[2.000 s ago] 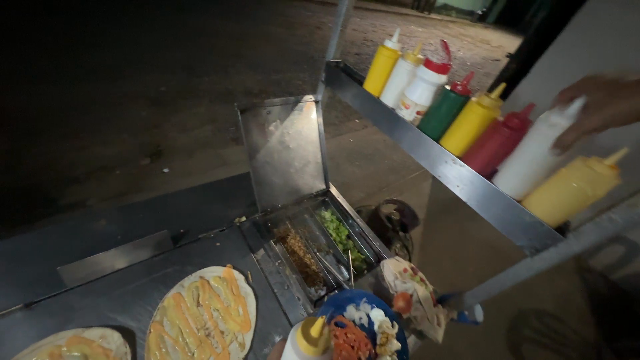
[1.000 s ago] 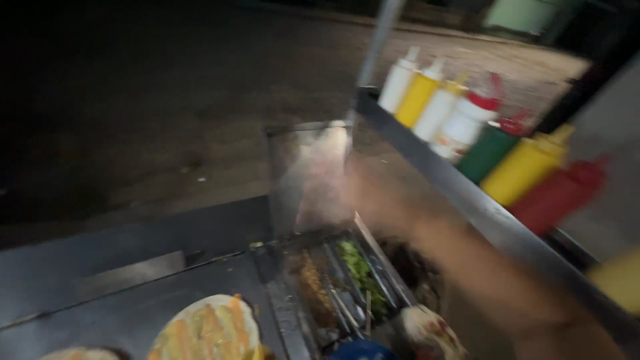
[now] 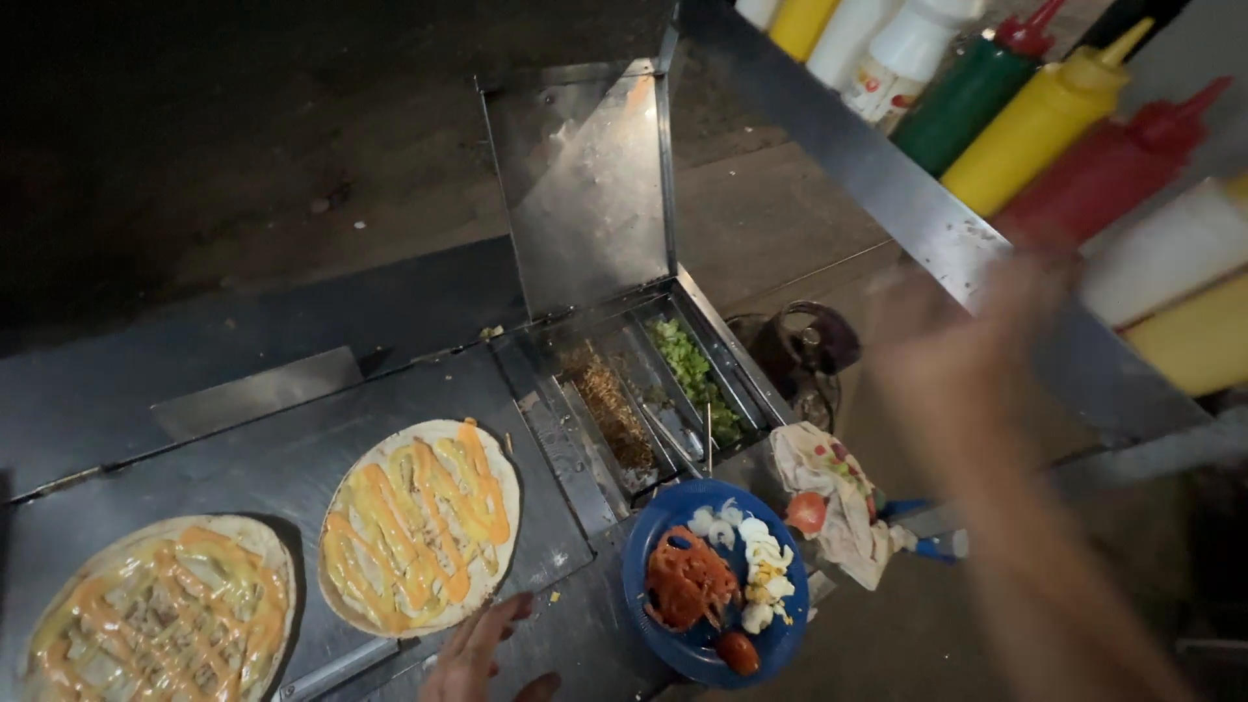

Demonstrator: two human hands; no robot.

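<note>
Two flatbreads lie on the dark metal griddle, the nearer-to-centre flatbread and the left flatbread, each with orange and yellow sauce in zigzags. My left hand is at the bottom edge, just below the central flatbread, fingers apart and holding nothing visible. My right hand, strongly blurred, is at the metal rack's edge, below the red squeeze bottle; whether it holds anything cannot be told. A blue plate with shredded orange food, chopped white and yellow pieces and a piece of tomato stands right of my left hand.
An open metal bin holds chopped greens and brown bits, its lid raised behind. The rack carries several squeeze bottles, among them a green one. A stained cloth and a tomato lie beside the plate.
My right hand, at a white bottle two seconds ago, has passed over the raised lid and is now back by the rack. The left hand has come into view; the yellow-topped bottle near the plate is out of view.
</note>
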